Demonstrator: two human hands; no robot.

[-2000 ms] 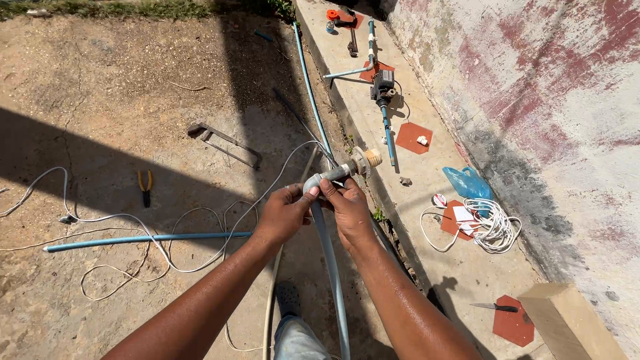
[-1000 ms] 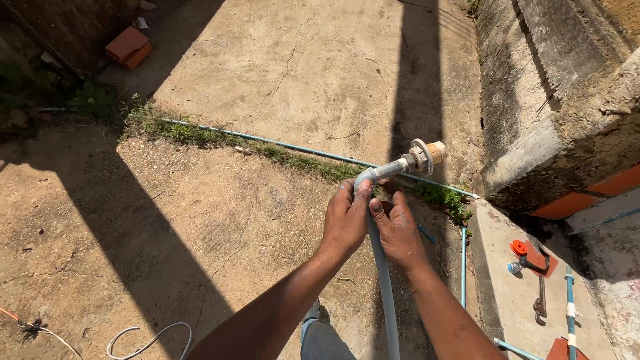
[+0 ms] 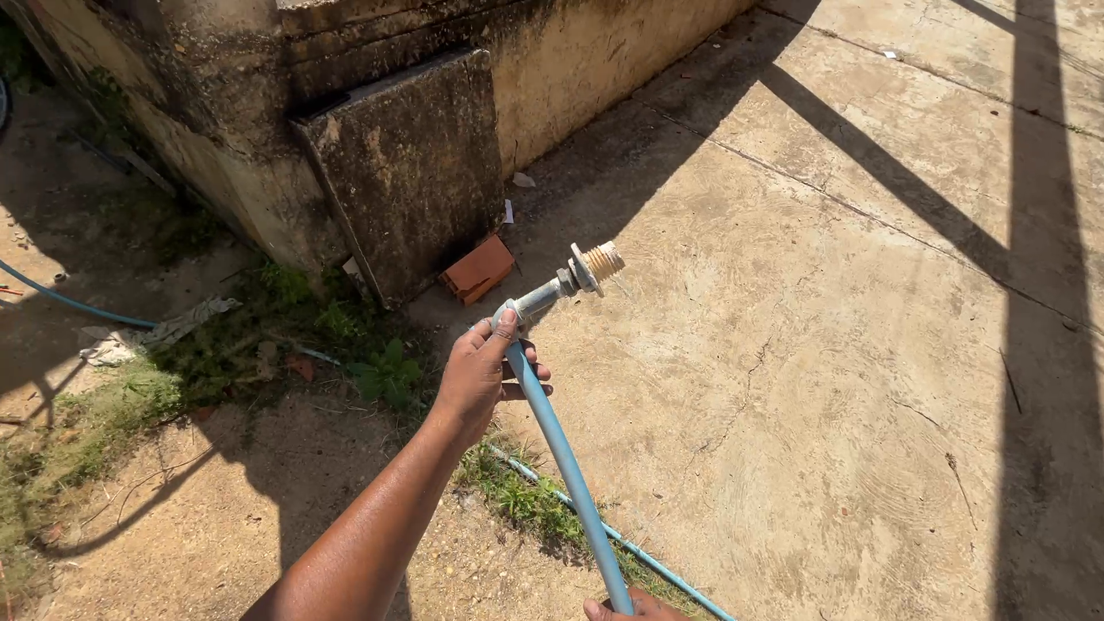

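Note:
A long blue plastic pipe (image 3: 569,470) slants up from the bottom edge. At its upper end sits a grey elbow (image 3: 504,315), and from it a short grey pipe (image 3: 540,297) leads to a flanged, threaded fitting (image 3: 595,266) with a worn yellowish-white end. My left hand (image 3: 487,358) grips the pipe just below the elbow, thumb on the elbow and fingers around behind. Lower down, at the bottom edge, my right hand (image 3: 634,606) is closed around the same pipe; most of this hand is cut off by the frame.
A stained slab (image 3: 405,172) leans against a low masonry wall (image 3: 569,82). An orange hollow brick (image 3: 479,269) lies at its foot. Weeds (image 3: 388,371) and a thin blue pipe (image 3: 638,556) run along the concrete edge. At the left lies another blue pipe (image 3: 78,304) near a crumpled cloth (image 3: 185,323).
My right hand has left the elbow area and is now lower on the pipe. My left hand stays by the elbow. The view has swung far to the left, towards the wall.

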